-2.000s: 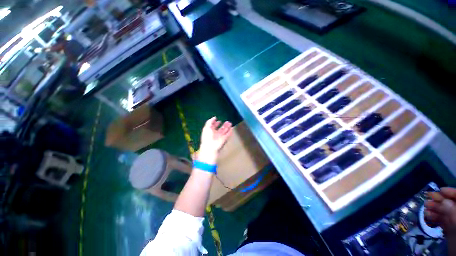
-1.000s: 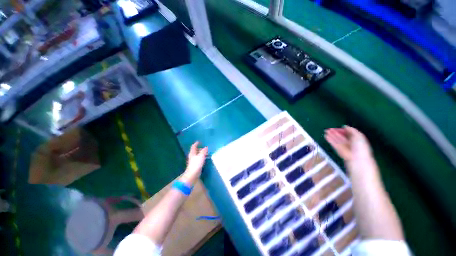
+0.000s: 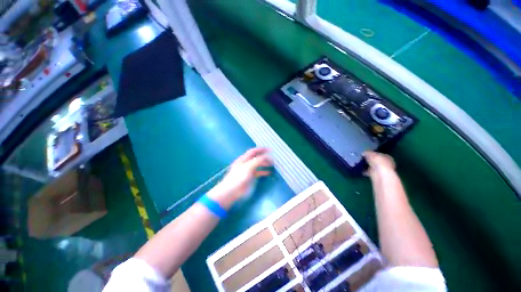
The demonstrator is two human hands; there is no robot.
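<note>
An open laptop base [image 3: 337, 130] with two round fans and a bare silver area lies on the green surface beyond the white rail. My right hand [image 3: 378, 164] is at its near right corner; the fingers touch or nearly touch the edge, and I cannot tell if they grip it. My left hand [image 3: 249, 171], with a blue band at the wrist, is over the rail and bench edge, slightly blurred, holding nothing, with fingers partly curled and apart. A white grid tray [image 3: 273, 227] with tan bottoms and some black parts with thin wires is below my hands.
A black mat [image 3: 151, 74] lies on the green bench at upper left. A white ribbed rail [image 3: 251, 122] runs between bench and the laptop's surface. Another device [image 3: 123, 16] is at the far end. A cardboard box [image 3: 65, 205] stands on the floor at left.
The laptop appears nearer and larger. My right hand has reached from above the green surface to the laptop's corner. My left hand has moved right, over the bench and rail. The tray appears lower.
</note>
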